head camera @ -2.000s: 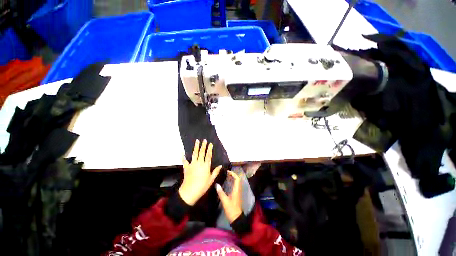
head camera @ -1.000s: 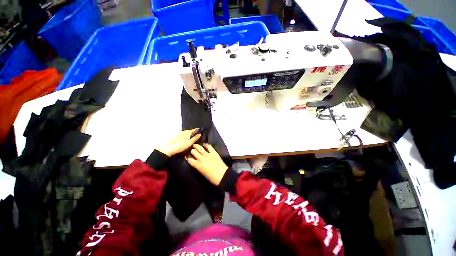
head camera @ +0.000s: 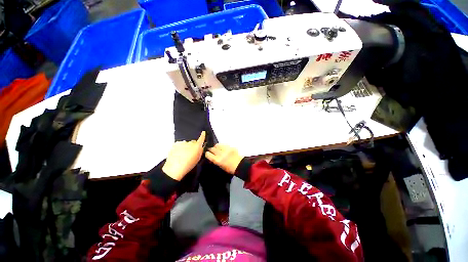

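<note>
A black fabric strip (head camera: 189, 120) runs from under the needle area at the left end of the white sewing machine (head camera: 287, 66) toward me and over the table edge. My left hand (head camera: 184, 156) lies on the strip near the front edge, fingers pointing at the machine, thumb side against the fabric's right edge. My right hand (head camera: 225, 156) pinches the strip's right edge close beside it. The fingertips nearly meet, and the fabric between them is partly hidden.
A pile of black and camouflage pieces (head camera: 56, 133) hangs over the table's left side. A black bundle (head camera: 426, 87) drapes at the right. Thread ends (head camera: 359, 130) lie right of the machine. Blue crates (head camera: 102, 51) stand behind the table, with orange fabric (head camera: 25, 100) at the left.
Both hands have come together on the strip's right edge, from spread open two seconds ago. Since one second ago, the fabric in front has shifted toward the machine, and the left hand points more forward.
</note>
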